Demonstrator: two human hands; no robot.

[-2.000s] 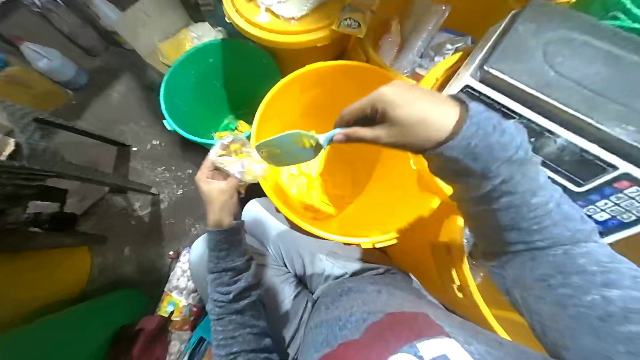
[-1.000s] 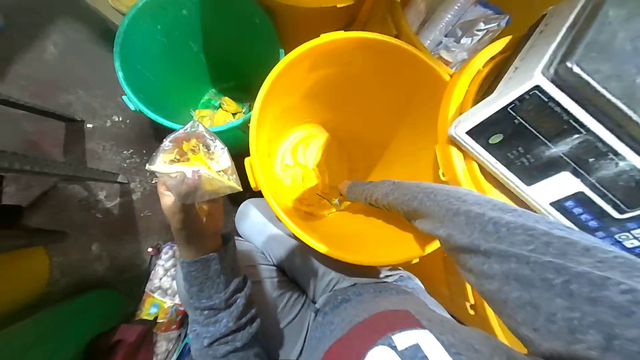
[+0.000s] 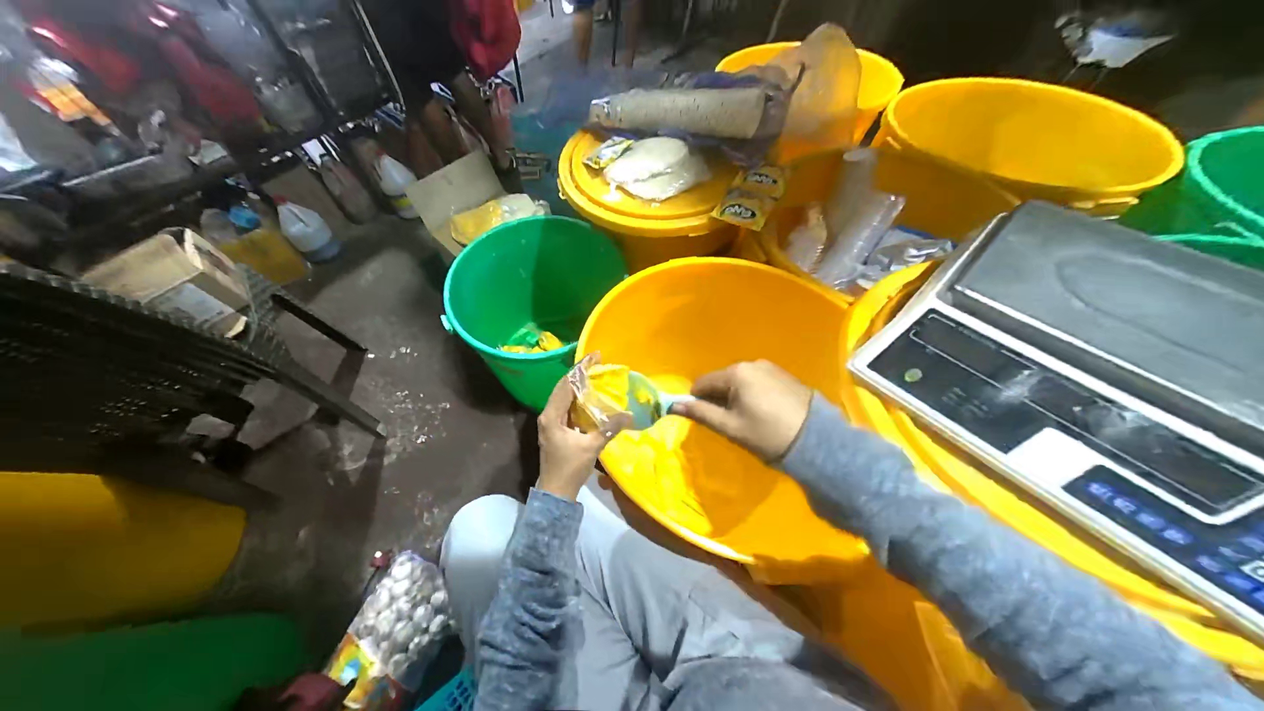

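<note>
My left hand (image 3: pixel 571 444) holds a small clear plastic bag (image 3: pixel 599 390) with a yellow substance in it, above the near left rim of a yellow bucket (image 3: pixel 731 306). My right hand (image 3: pixel 755 407) grips the handle of a light green scoop (image 3: pixel 644 400), whose blade is at the bag's mouth; whether its tip is inside cannot be told. Yellow material (image 3: pixel 662 474) lies at the bottom of the yellow bucket. Behind the bag, a green bucket (image 3: pixel 538 237) has several small yellow packets (image 3: pixel 538 343) in it.
A digital scale (image 3: pixel 1066 395) rests on a yellow bucket at right. Beyond, a lidded yellow bucket (image 3: pixel 642 217) carries bags. A slatted chair (image 3: pixel 128 365) is at left, a net bag of white bulbs (image 3: pixel 400 607) low left. People stand at the back.
My right hand has come up out of the yellow bucket with the scoop and is now beside the bag in my left hand. The view has tilted up.
</note>
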